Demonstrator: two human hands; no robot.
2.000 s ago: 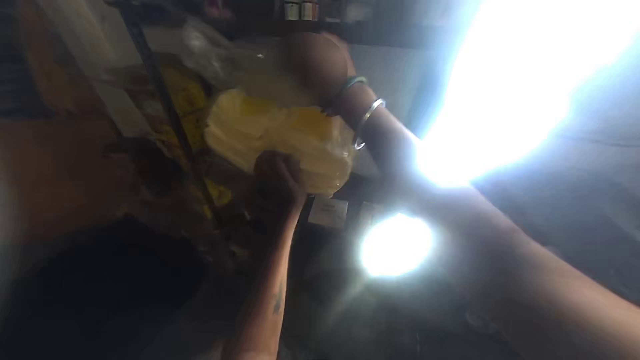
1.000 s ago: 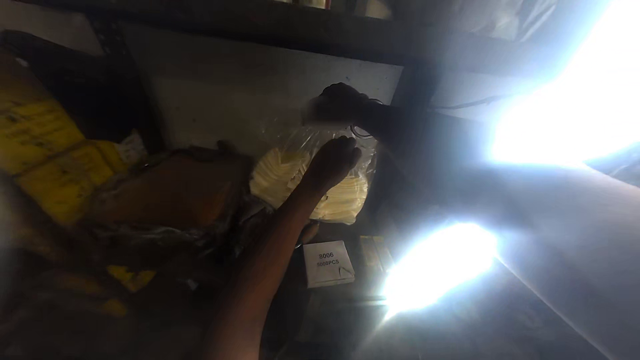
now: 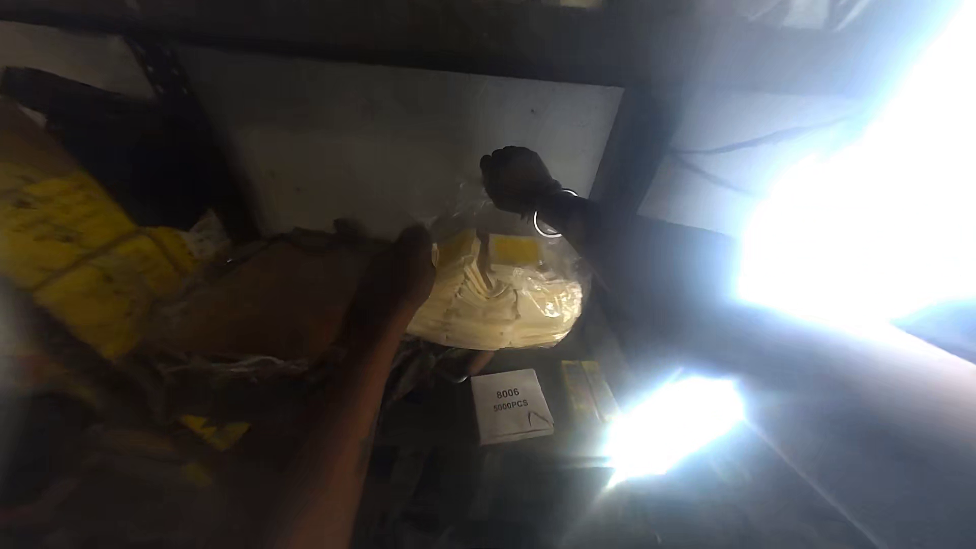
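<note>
A clear plastic bag (image 3: 550,293) holds a stack of cream-coloured, folded-looking pieces with yellow patches on top. My right hand (image 3: 518,179), a metal bangle at its wrist, is closed on the gathered upper end of the bag. Against the bag's left side is my left hand (image 3: 408,267), dark and blurred; its fingers are hard to make out, and whether it grips the plastic cannot be told. Just below the bag lies a small white box (image 3: 512,406) bearing printed writing.
Yellow wrapped packages (image 3: 76,252) are piled at the left, near a brown bundle (image 3: 259,301). A small yellowish packet (image 3: 587,389) lies right of the white box. A dark shelf edge (image 3: 366,61) crosses above. Strong glare covers the right side.
My left hand has moved from the bag's upper part to its left side. My right hand stays at the bag's top. Two seconds ago the bag was held up, with my left hand under its front.
</note>
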